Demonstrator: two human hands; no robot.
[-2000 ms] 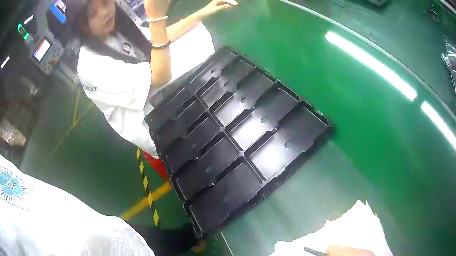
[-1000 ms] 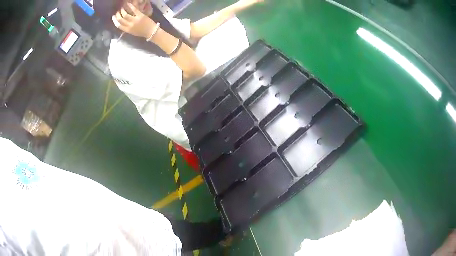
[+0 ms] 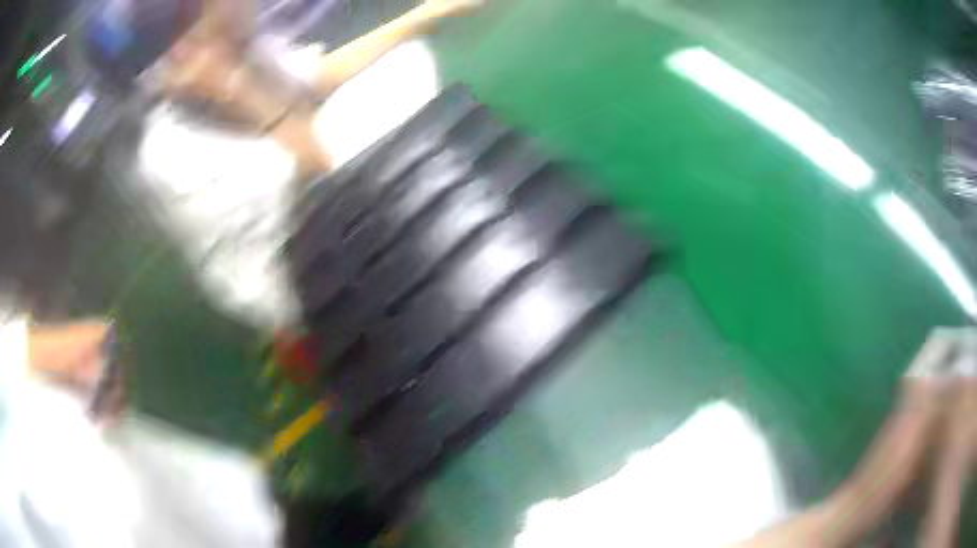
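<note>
Bare skin of a hand, or of both my hands, shows blurred at the lower right edge, cut off by the frame; I cannot tell left from right. Its fingers reach up to a small pale grey thing (image 3: 947,353) and seem to touch it; the grip is too blurred to read. A white sheet (image 3: 664,482) lies at the near edge of the green bench (image 3: 600,364), beside the skin. No tool can be made out.
A large black blister tray (image 3: 471,268) with rectangular pockets lies across the bench. Behind it is a person in white (image 3: 225,203) with an arm extended. White clothing (image 3: 193,471) and some skin show lower left. Shiny clear material (image 3: 953,139) is at the right edge.
The view has swung and blurred, so the tray sits further left. More skin and the pale grey thing have come in at the lower right. Skin now shows by the white clothing at left.
</note>
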